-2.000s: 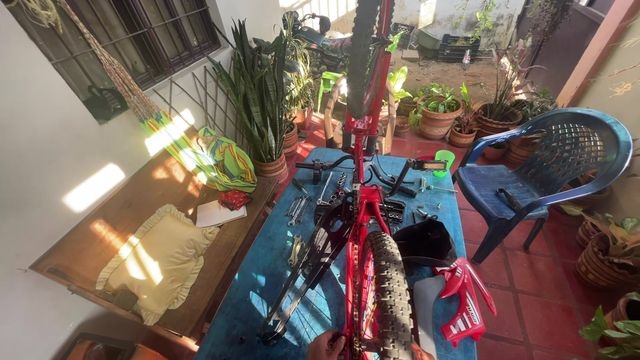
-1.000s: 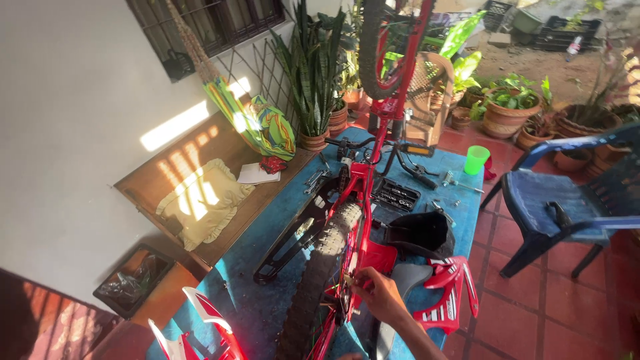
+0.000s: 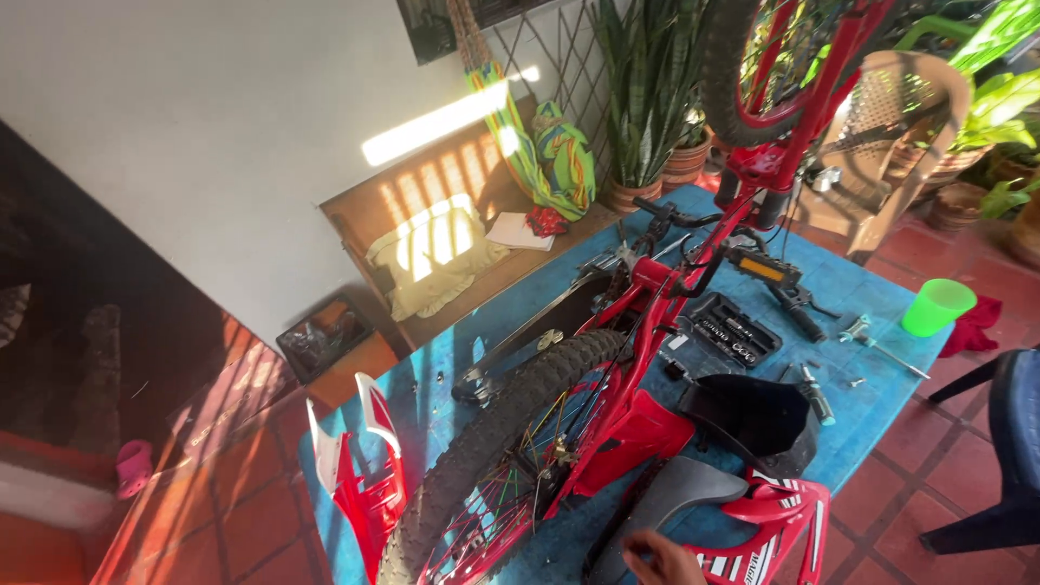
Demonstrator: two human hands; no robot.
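A red bicycle frame (image 3: 642, 370) stands upside down on a blue table (image 3: 853, 414), its knobby rear tire (image 3: 504, 414) toward me and its front wheel raised at the top. At the bottom edge my right hand (image 3: 662, 559) is partly in view, fingers curled, beside a grey bicycle seat (image 3: 691, 487) and a red-and-white plastic fairing (image 3: 780, 528); whether it holds anything is not clear. My left hand is out of view. Near the pedal (image 3: 764, 266) lies a black socket set case (image 3: 731, 329). A black plastic housing (image 3: 751, 418) sits nearer.
A screwdriver (image 3: 898, 359), a teal-handled tool (image 3: 816, 396) and a green cup (image 3: 938, 307) are on the table's right. Another red-and-white fairing (image 3: 366, 487) lies at the left corner. A wooden bench (image 3: 366, 219), a tan chair (image 3: 881, 146) and a blue chair (image 3: 1020, 455) stand around.
My right hand has moved off the rear wheel's hub area, down and to the right toward the seat. My left hand has left the view. The view has swung left.
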